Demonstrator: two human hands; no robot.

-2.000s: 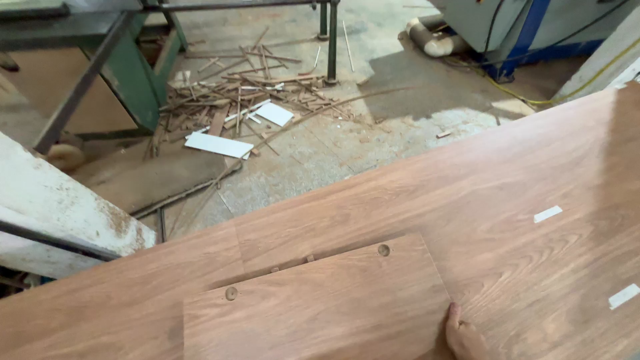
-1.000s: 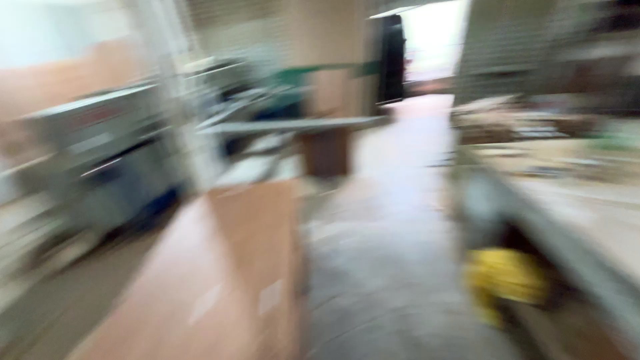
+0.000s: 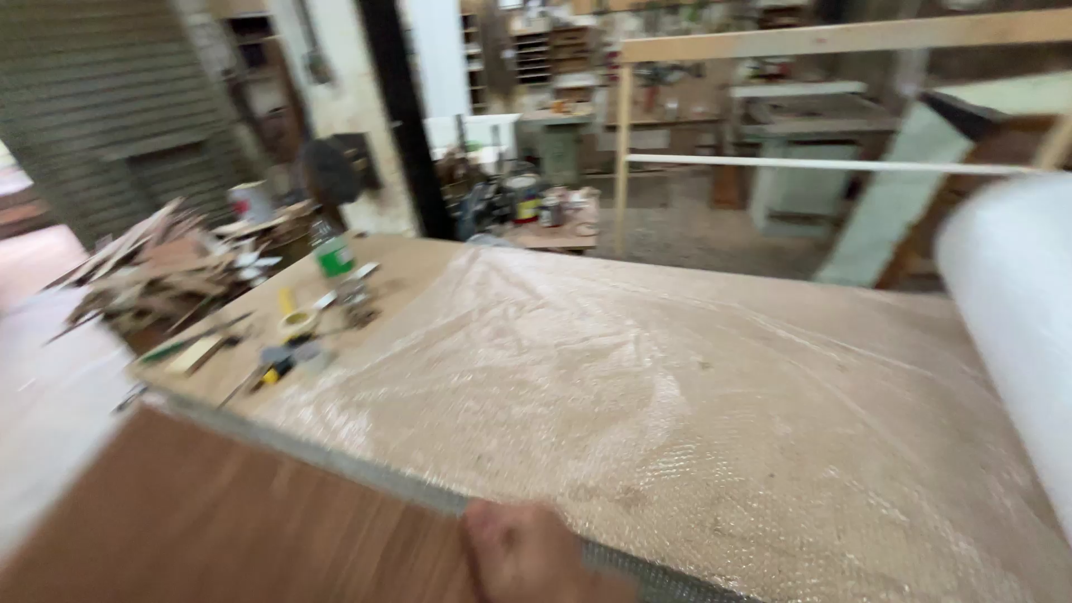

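Observation:
A wood-grain board (image 3: pixel 251 511) fills the lower left of the head view, partly cut off by the frame. My right hand (image 3: pixel 532 548) is shut on its right edge, beside the front edge of a workbench. Clear bubble wrap (image 3: pixel 603 402) lies spread over most of the bench top (image 3: pixel 410 264). My left hand is out of view. The picture is somewhat blurred.
On the bench's left end lie a roll of tape (image 3: pixel 297 324), a plastic bottle (image 3: pixel 335 260), a wood block (image 3: pixel 195 355) and small tools. A large white roll (image 3: pixel 1017 335) is at right. Wood scraps (image 3: pixel 167 285) are piled at left.
The view has swung from the large wood-grain panel to the bench with bubble wrap. The board, lying on that panel two seconds ago, is now held up in my right hand.

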